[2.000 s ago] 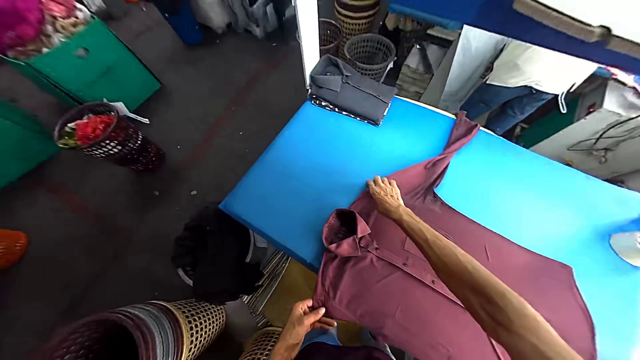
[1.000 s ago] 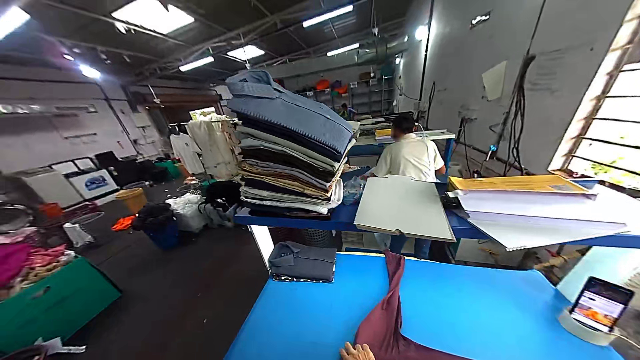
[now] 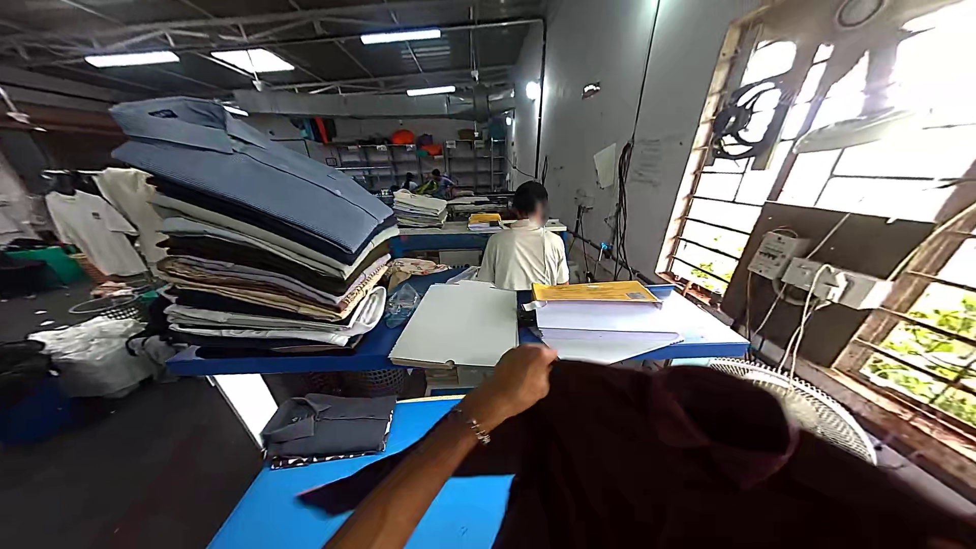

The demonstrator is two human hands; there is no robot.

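My left hand (image 3: 518, 385), with a bracelet at the wrist, reaches up from the bottom of the head view. Its fingers are closed on the shoulder area of a dark maroon collared shirt (image 3: 602, 450). The shirt hangs raised over the blue tabletop (image 3: 457, 511), its collar (image 3: 724, 419) toward the right and a sleeve trailing left under my forearm. My right hand is not visible. A folded dark grey shirt (image 3: 332, 423) lies on the table's left far corner, on top of a patterned cloth.
Ahead, a blue shelf (image 3: 267, 364) carries a tall stack of folded shirts (image 3: 267, 252), a white board (image 3: 461, 324) and papers under a yellow envelope (image 3: 595, 293). Beyond it, a person (image 3: 524, 248) faces away. A fan (image 3: 808, 404) stands at right, below wall sockets (image 3: 820, 278).
The maroon shirt lay spread on the blue table two seconds ago; now it is lifted off, held by my left hand. The view has swung up from the table.
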